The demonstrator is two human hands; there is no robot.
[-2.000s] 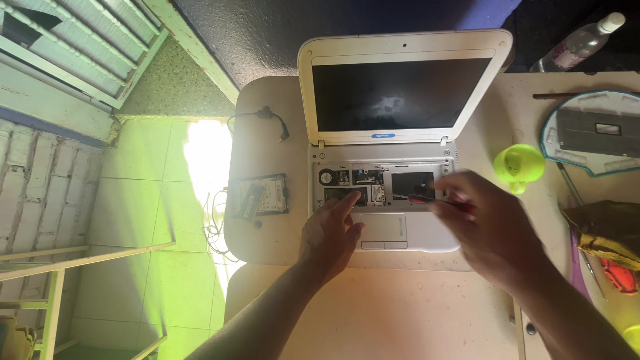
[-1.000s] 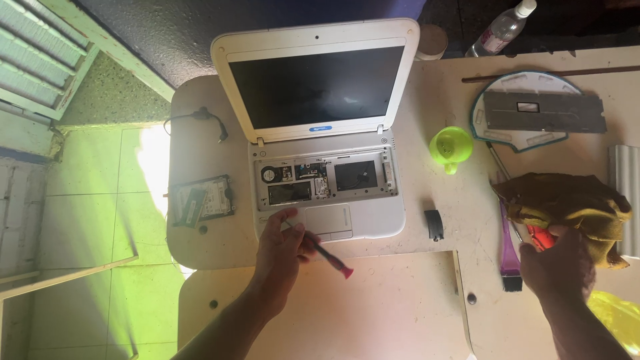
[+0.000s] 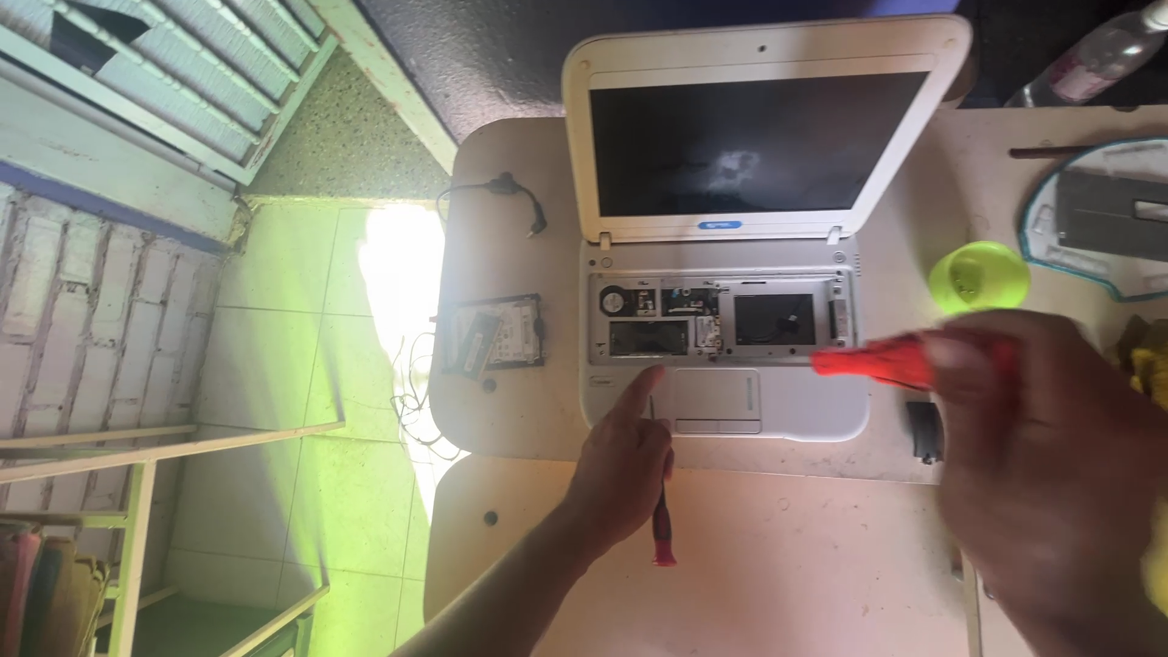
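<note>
An open white laptop (image 3: 730, 401) stands on the table with its keyboard off and its inner bays exposed. My left hand (image 3: 625, 465) is at the laptop's front edge, index finger pointing at the bays, with a small red and black screwdriver (image 3: 662, 529) held under its curled fingers. To the right, my right hand (image 3: 1049, 456), blurred, grips a red object (image 3: 876, 360), whose tip is near the palm rest's right corner; its kind is unclear. A drive in a bracket (image 3: 520, 333), with a memory module (image 3: 479, 345) on it, lies left of the laptop.
A lime-green cup (image 3: 981, 276) stands right of the laptop, near a round tray (image 3: 1049, 210) holding a dark panel (image 3: 1109, 214). A small black part (image 3: 924, 432) lies below the cup. A short cable (image 3: 520, 192) lies at upper left. A plastic bottle (image 3: 1086, 68) is at upper right.
My right hand was at the brown cloth on the right one second ago; now it is near the laptop with the red object. My left hand still holds the screwdriver, now with its index finger extended.
</note>
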